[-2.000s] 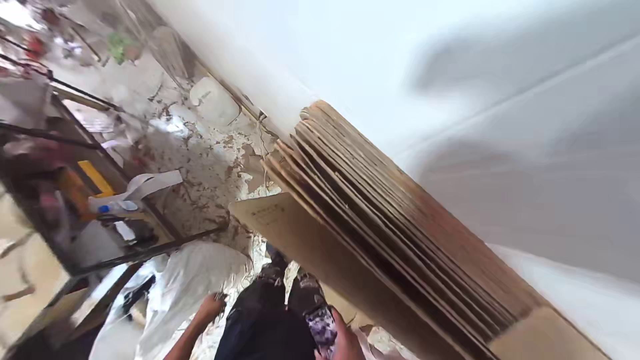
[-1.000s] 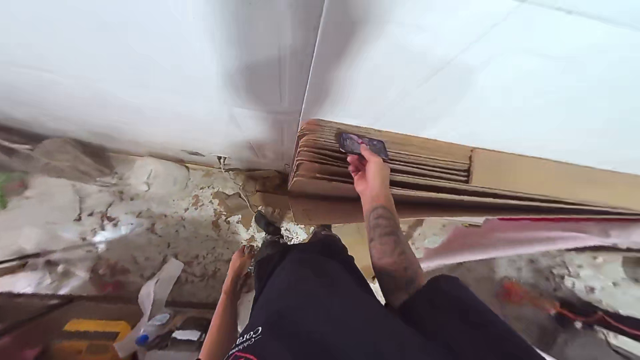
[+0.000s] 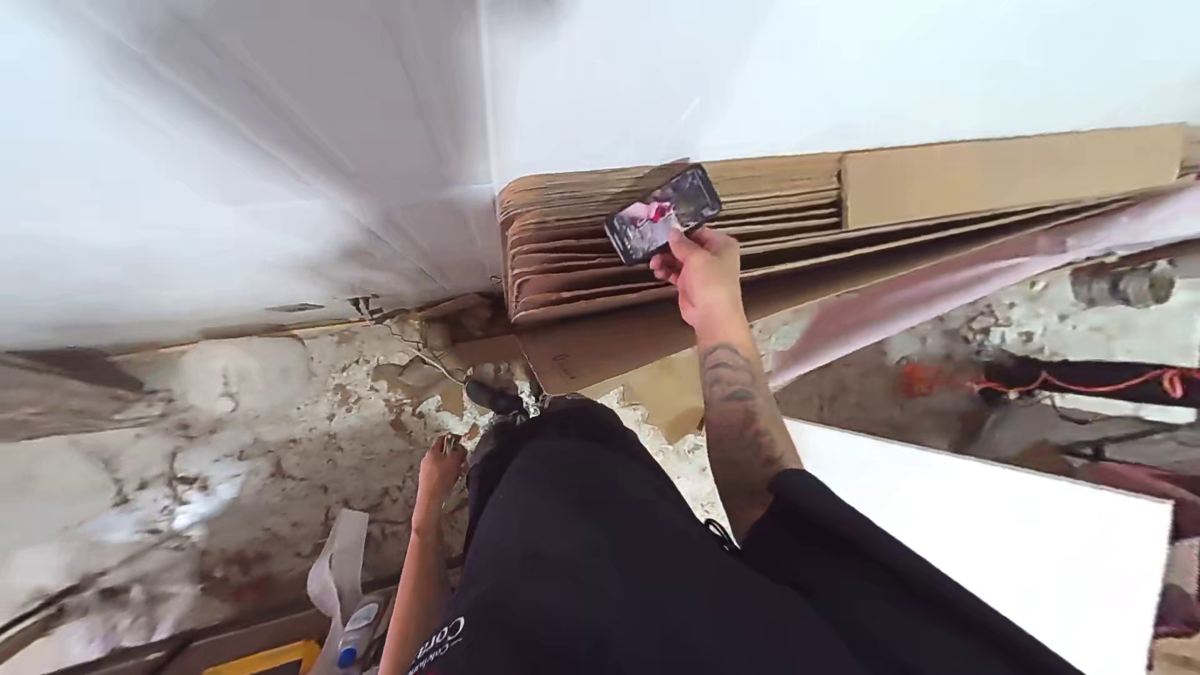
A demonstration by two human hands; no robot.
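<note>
My right hand [image 3: 698, 267] holds a smartphone [image 3: 647, 225] by its lower edge, screen lit and tilted, over the folded ends of a stack of flat cardboard boxes [image 3: 581, 248]. The stack stands on edge against a white wall [image 3: 600, 84]. My left hand [image 3: 444, 461] hangs low at my left side, beside my leg; its fingers are curled, and whether they hold something small is hard to tell.
Stained, debris-strewn floor [image 3: 356, 422] lies at the left. At the lower left are a plastic bottle [image 3: 359, 630] and a yellow object [image 3: 262, 659]. A white panel [image 3: 984, 534] and a dark item with red cord [image 3: 1078, 377] are at the right.
Two seconds ago my right hand was low by my legs; it rose over the cardboard stack with the phone, now seen more turned. The view has swung considerably.
</note>
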